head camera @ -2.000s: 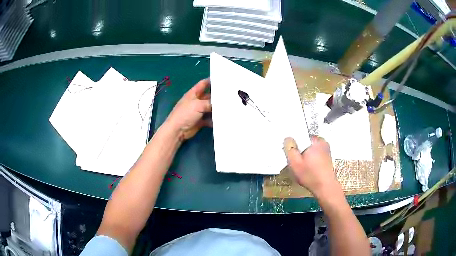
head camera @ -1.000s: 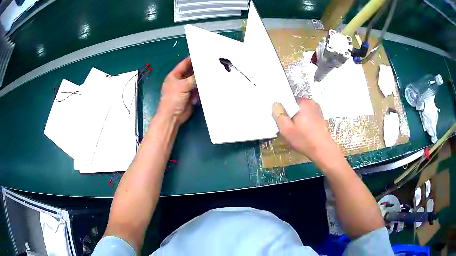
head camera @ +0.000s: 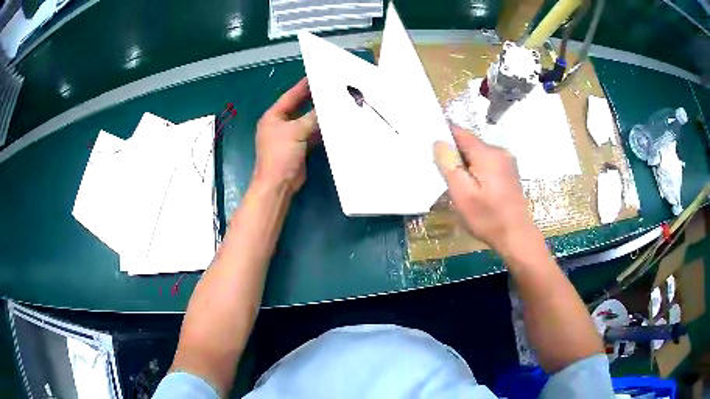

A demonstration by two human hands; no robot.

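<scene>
A white panel (head camera: 381, 167) with a V-shaped notch in its upper edge is held up over the bench. A small dark hole with a thin dark wire shows near its middle. My left hand (head camera: 286, 140) is at its left edge, fingers partly hidden behind it. My right hand (head camera: 483, 179) grips its right edge, with the tan-wrapped thumb on the front face. White laminates (head camera: 156, 203) with thin wires and red ends lie on the bench at the left.
The dispensing gun (head camera: 512, 78) hangs over a white sheet (head camera: 545, 140) on glue-smeared cardboard (head camera: 467, 241). White pads (head camera: 609, 195) lie at its right edge. A clear bottle (head camera: 654, 134) with a white rag (head camera: 667, 175) is far right. A white stack (head camera: 323, 15) stands at the back.
The view has shifted, so the bench things sit higher than at first. Both hands still hold the panel, now tilted a little differently, and my right hand sits higher along its edge.
</scene>
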